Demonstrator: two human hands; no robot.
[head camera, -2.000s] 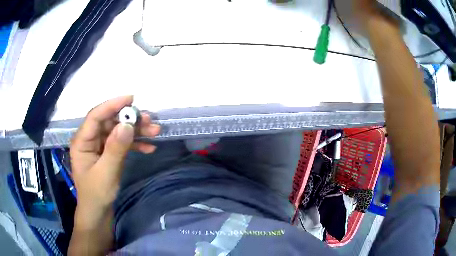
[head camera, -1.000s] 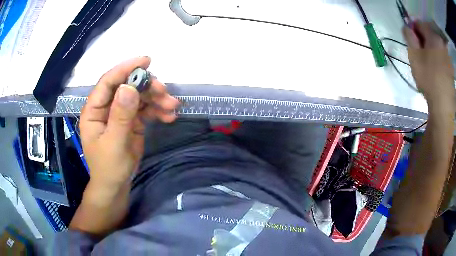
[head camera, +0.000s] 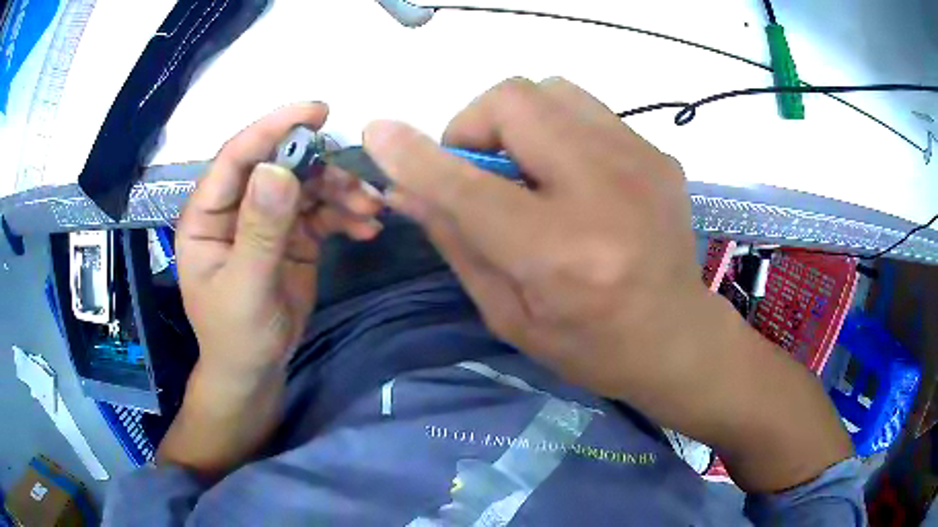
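Observation:
My left hand (head camera: 252, 242) pinches the round silver bobbin case (head camera: 298, 150) between thumb and fingers, above the table's front edge. My right hand (head camera: 576, 226) is just right of it and holds a slim tool with a blue part (head camera: 481, 161) showing between thumb and fingers. The tool's blurred dark tip points at the bobbin case; whether they touch I cannot tell.
The dark fabric strip (head camera: 154, 93) with white stitching lies at the table's left. The green-handled screwdriver (head camera: 786, 77) lies at the back right, near a looped black cord (head camera: 720, 98). A ruler (head camera: 761, 218) runs along the front edge. Below right are a red basket (head camera: 807, 299) and blue crate (head camera: 874, 386).
My right hand has come from the far right of the table to beside my left hand, bringing the tool. The left hand still holds the bobbin case. The view has shifted slightly.

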